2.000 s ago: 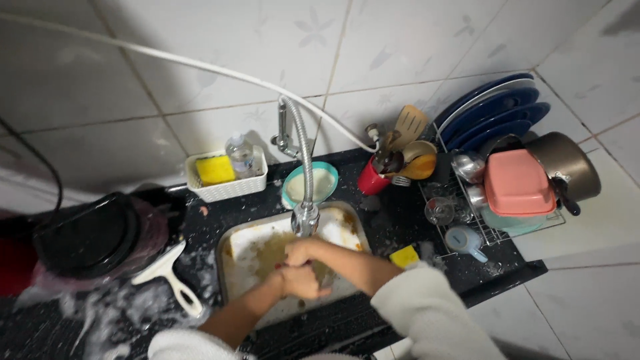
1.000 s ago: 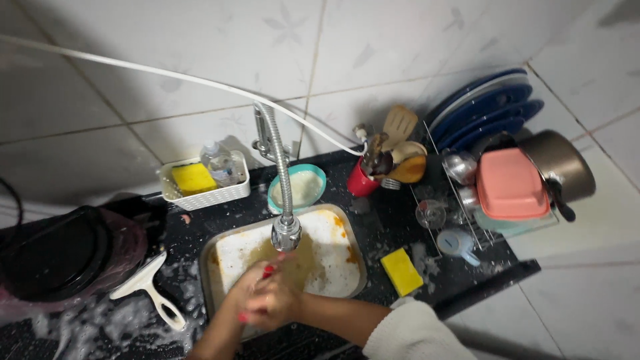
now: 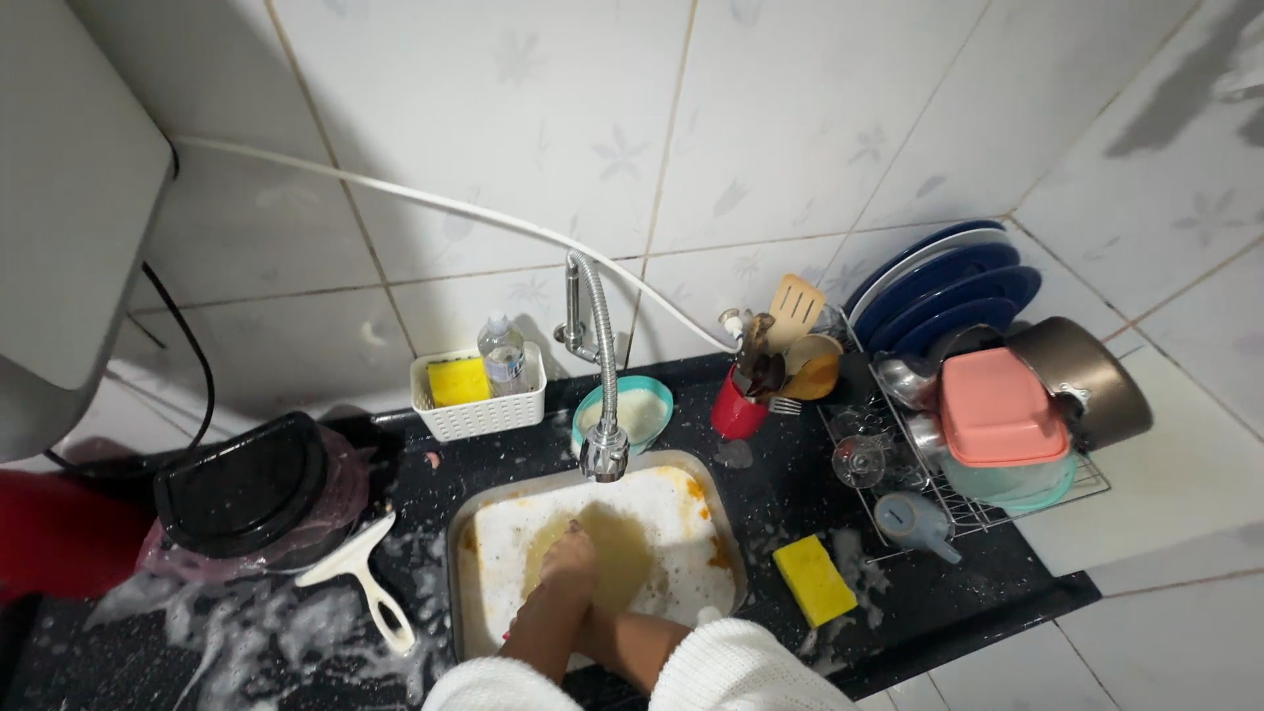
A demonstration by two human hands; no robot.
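Note:
Both my forearms, in white knit sleeves, reach into the sink [image 3: 691,474], which holds white foam and murky water. My left hand [image 3: 571,563] is over the murky water below the faucet head [image 3: 603,454], its fingers partly hidden. Only a bit of my right hand [image 3: 583,632] shows, low and mostly behind the other wrist. Whether either hand holds anything cannot be seen. A yellow sponge [image 3: 815,581] lies on the black counter right of the sink. A white squeegee [image 3: 363,573] lies on the left among suds.
Behind the sink stand a white basket [image 3: 484,419] with a sponge and bottle, a teal bowl [image 3: 637,410] and a red utensil holder [image 3: 738,407]. A wire dish rack [image 3: 1091,481] with plates, a pink container [image 3: 1002,407] and a pot [image 3: 1086,380] is at right. A black-lidded bin [image 3: 242,484] stands left.
My hands, clasped together beneath the faucet before, are now lower over the murky water with the forearms crossing. The view has shifted, showing more at the left.

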